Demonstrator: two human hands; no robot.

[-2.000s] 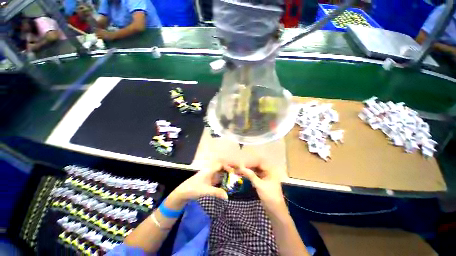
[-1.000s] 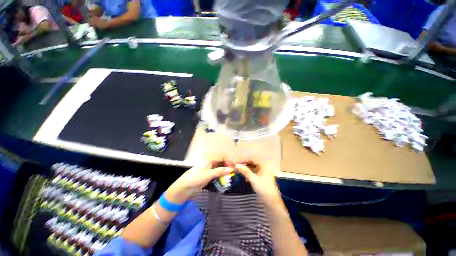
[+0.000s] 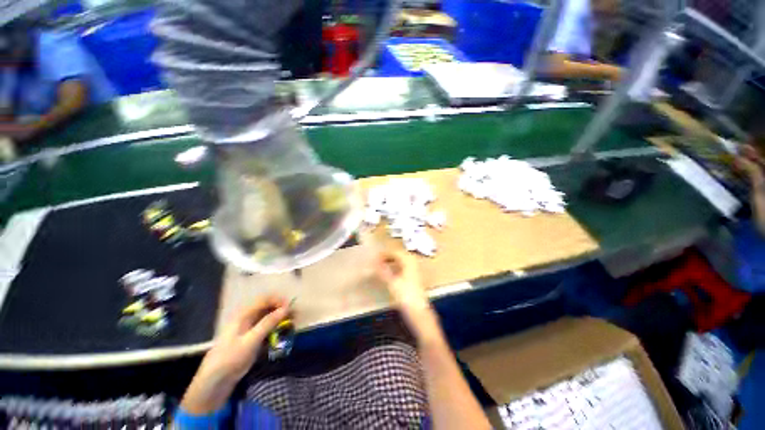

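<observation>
My left hand [image 3: 243, 336] holds a small dark and yellow circuit board assembly [image 3: 281, 339] at the front edge of the work board, above the lap. A thin wire end sticks up from it. My right hand [image 3: 401, 279] is apart from it, over the tan surface just below the nearer heap of white plug housings [image 3: 406, 212]. Its fingers are curled and blurred; whether they hold anything cannot be told. A farther heap of white plug housings [image 3: 513, 184] lies on the tan board [image 3: 495, 239].
The clear fume hood [image 3: 281, 206] hangs above and between the hands. The black mat [image 3: 71, 269] bears boards [image 3: 163, 225] and white-topped units [image 3: 149, 294]. A carton [image 3: 537, 357] of white parts is low right, a parts tray [image 3: 84, 413] low left. People sit beyond the green conveyor [image 3: 444, 134].
The view has swung right, bringing the carton into sight. My hands have separated: the right has moved toward the plug housings, while the left keeps the board assembly.
</observation>
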